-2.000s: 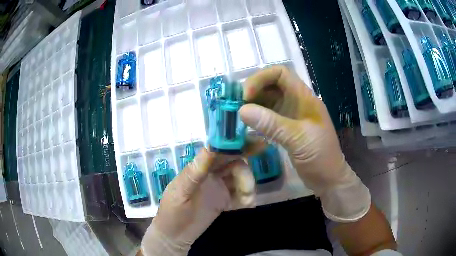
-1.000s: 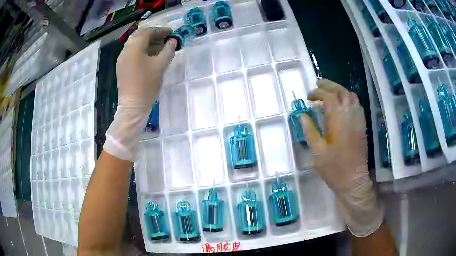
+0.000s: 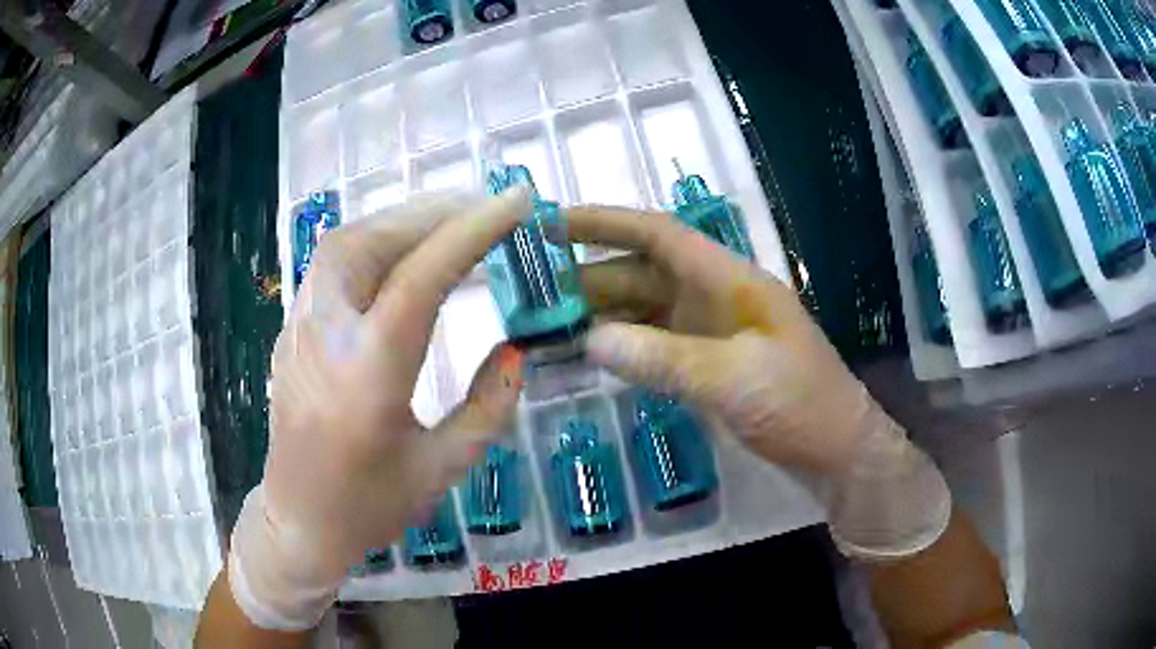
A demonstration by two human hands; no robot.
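A teal unit (image 3: 538, 273) with a dark end stands roughly upright between my hands, dark end down, above the middle of the white blister tray (image 3: 444, 79). My gloved left hand (image 3: 368, 368) has its fingers and thumb on the unit's left side and base; a red-orange mark shows near its thumb tip. My gloved right hand (image 3: 729, 342) touches the unit's right side and base. Other teal units (image 3: 590, 479) lie in the tray's near row, partly hidden by my left hand. One more teal unit (image 3: 712, 216) lies in a pocket behind my right hand.
A blue unit (image 3: 314, 231) lies at the tray's left edge. Two teal units (image 3: 429, 19) are at the far edge. A white pocketed tray (image 3: 127, 342) is on the left. Stacked filled trays (image 3: 941, 361) stand on the right. Green mat (image 3: 792, 140) shows between them.
My left hand has come back from the tray's far left corner, and my right hand has moved left. Both hands now hold a teal unit. The view has shifted over the tray.
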